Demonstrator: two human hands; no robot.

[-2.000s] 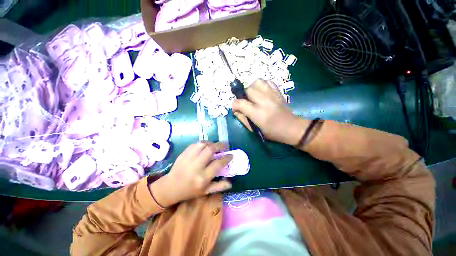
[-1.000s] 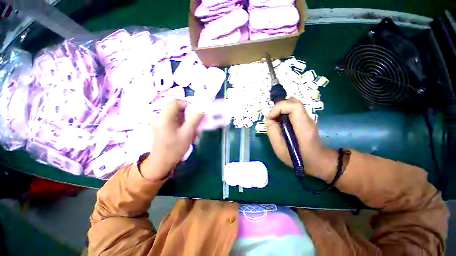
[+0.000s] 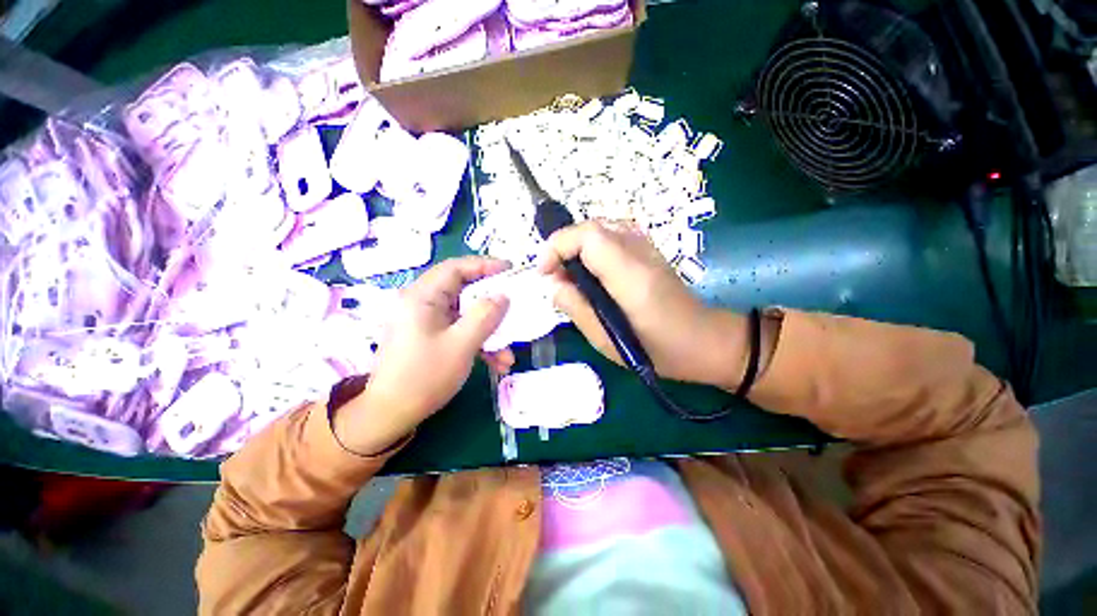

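My left hand [image 3: 427, 343] holds a pale pink plastic shell [image 3: 515, 308] between thumb and fingers above the bench. My right hand [image 3: 632, 289] holds the black soldering iron [image 3: 598, 303] like a pen, its metal tip pointing up and left over the heap of pale inserts [image 3: 602, 169]. My right fingertips are at the held shell's right end; whether they grip it or an insert cannot be told. Another shell [image 3: 552, 396] lies flat near the bench edge, across clear strips [image 3: 504, 421].
Loose shells [image 3: 229, 289] and a clear plastic bag [image 3: 36, 241] cover the left. A brown cardboard box [image 3: 505, 90] with stacked shells stands beyond the inserts. A fan [image 3: 830, 114] and black cables [image 3: 1004, 265] are at right. The iron's cord [image 3: 692, 413] loops below my right hand.
My left hand has brought a shell from the left pile to the middle. My right hand has moved in beside it, still holding the iron. The camera view has shifted.
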